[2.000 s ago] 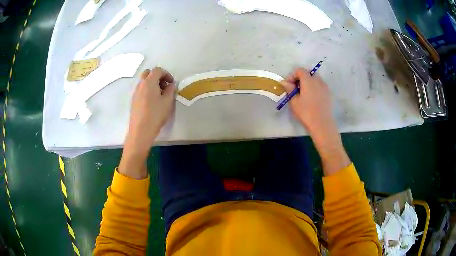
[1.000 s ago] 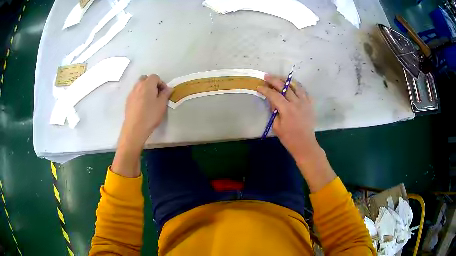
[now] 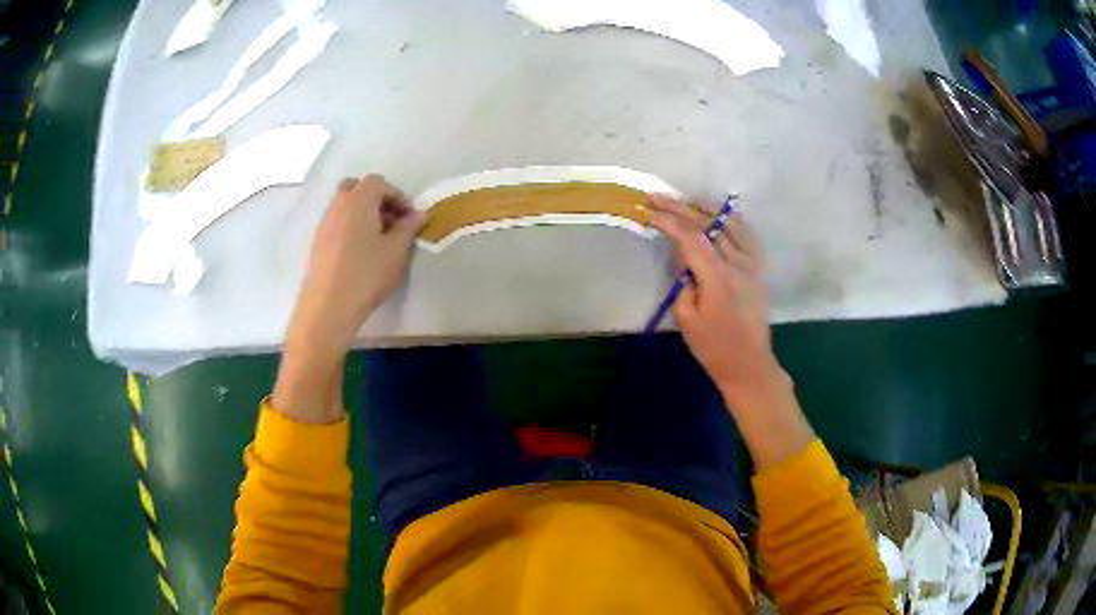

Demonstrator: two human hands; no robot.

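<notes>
A tan-brown curved template (image 3: 529, 202) lies on a wider white curved collar piece (image 3: 529, 175) near the table's front edge. My left hand (image 3: 367, 240) pinches the left end of the template and piece between thumb and fingers. My right hand (image 3: 719, 276) has its fingertips on the template's right end. A dark blue pencil (image 3: 673, 297) is tucked between the right hand's fingers, its lower end pointing to the table's front edge.
White curved pieces and a small tan template (image 3: 184, 165) lie at left. A large white curved piece (image 3: 673, 24) lies at the back. The steam iron (image 3: 988, 138) stands at the right edge. White scraps (image 3: 943, 555) fill a carton on the floor at lower right.
Since the oldest frame, my right hand has shifted from the right tip inward onto the template's end, and the pencil sits lower in it. My left hand stays at the left end.
</notes>
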